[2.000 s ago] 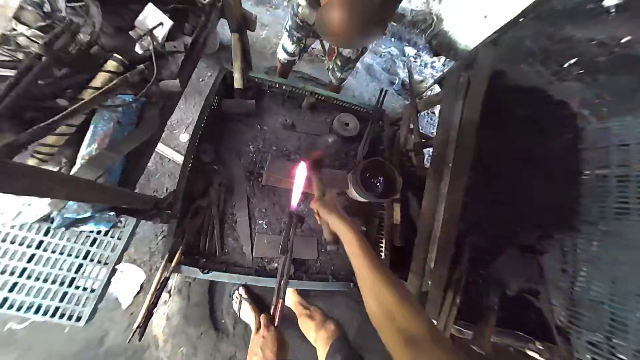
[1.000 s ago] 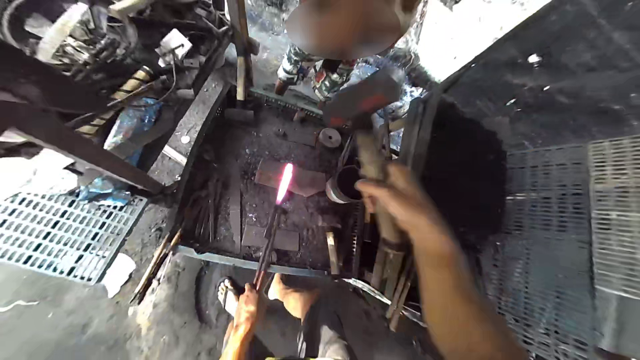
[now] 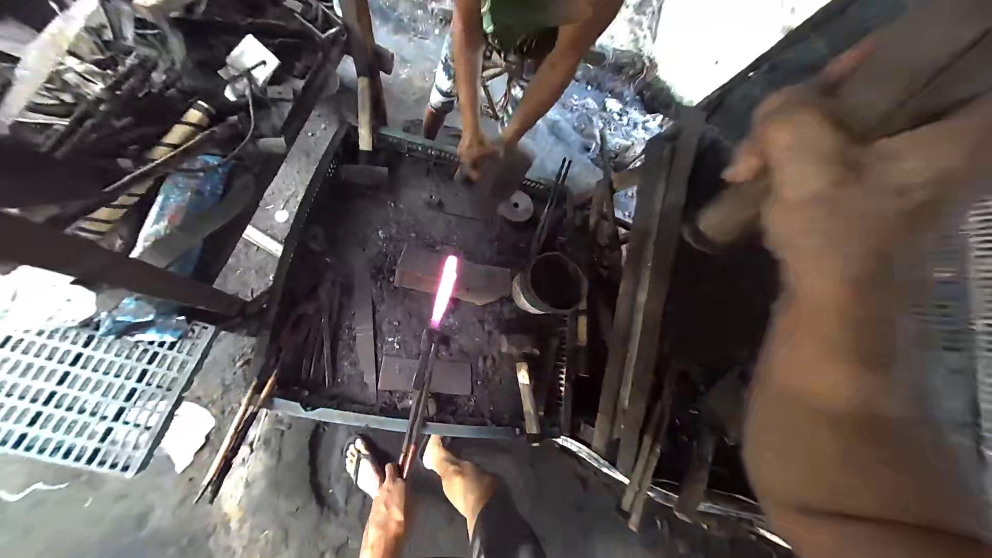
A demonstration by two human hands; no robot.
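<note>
My left hand (image 3: 390, 504), low in the view, grips the handles of long metal tongs (image 3: 418, 395). At the far end of the tongs is a glowing metal piece (image 3: 445, 291), its tip over a flat metal block (image 3: 484, 284). My right hand (image 3: 806, 147) is raised at the upper right, blurred, closed around a thick wooden handle (image 3: 728, 217); the head of that tool cannot be made out. Across the work area a co-worker's hands (image 3: 480, 155) are together on a tool with a dark, blurred head (image 3: 504, 180).
A round container (image 3: 550, 283) stands right of the block, with a wooden-handled hammer (image 3: 528, 395) below it. A metal ring (image 3: 516, 206) lies farther back. A raised metal edge (image 3: 372, 421) borders the work area. Wooden beams (image 3: 647, 287) stand right; a plastic grate (image 3: 85, 395) lies left.
My right hand has risen to the upper right with the hammer it held one second ago. The co-worker's arms now reach over the work area. The smaller hammer was in my right hand two seconds ago.
</note>
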